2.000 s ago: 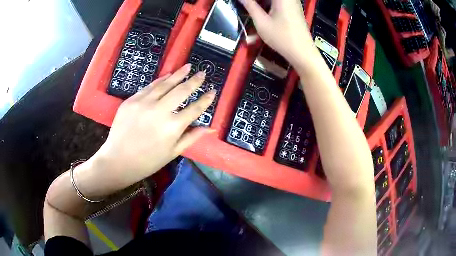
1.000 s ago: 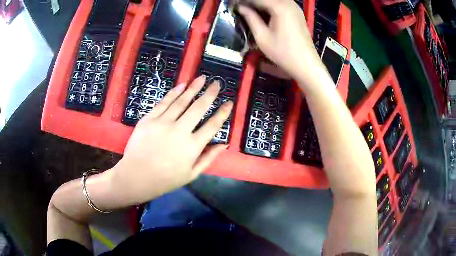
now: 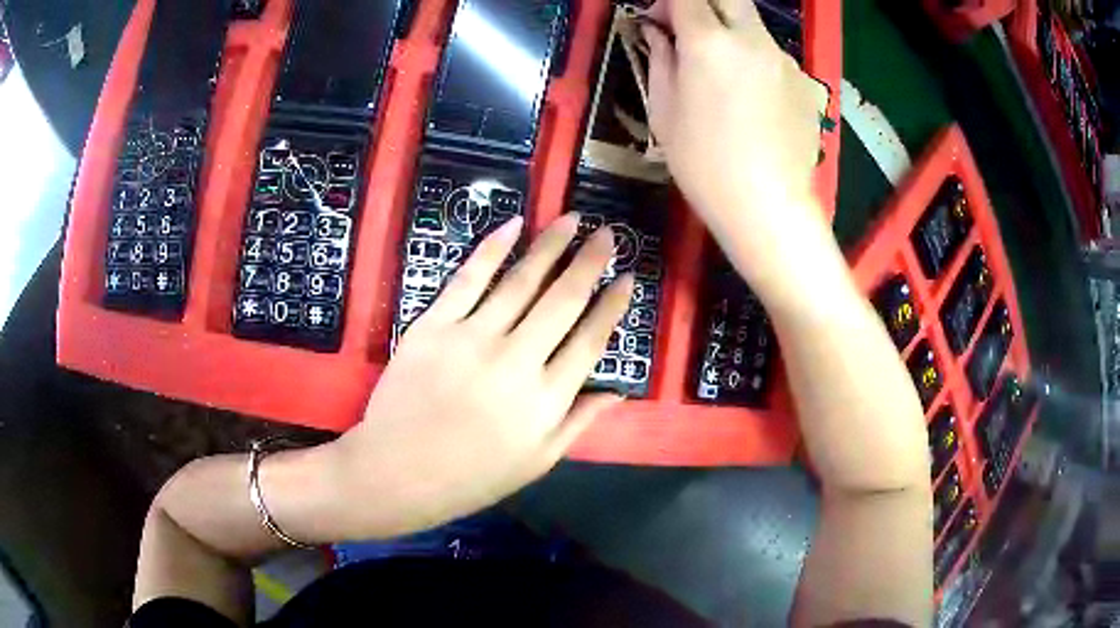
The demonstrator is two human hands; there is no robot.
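A red phone tray holds several open black flip phones side by side, number keys toward me. My left hand lies flat with spread fingers over the keys of two phones right of the middle. My right hand is curled at the top, gripping a gold-framed pressing piece over a phone's screen. Its fingertips are partly hidden, and thin tan loops show beside them. The three phones on the left have bare dark screens, one with a bright glare.
A second red tray of closed black phones stands to the right, at an angle. More red trays are at the far right. A pale curved edge runs along the green surface behind my right forearm.
The tray has shifted left in view. Both hands have moved rightward along the phones. The screens of the second and third phones, which had pale-framed pieces on them, are now bare.
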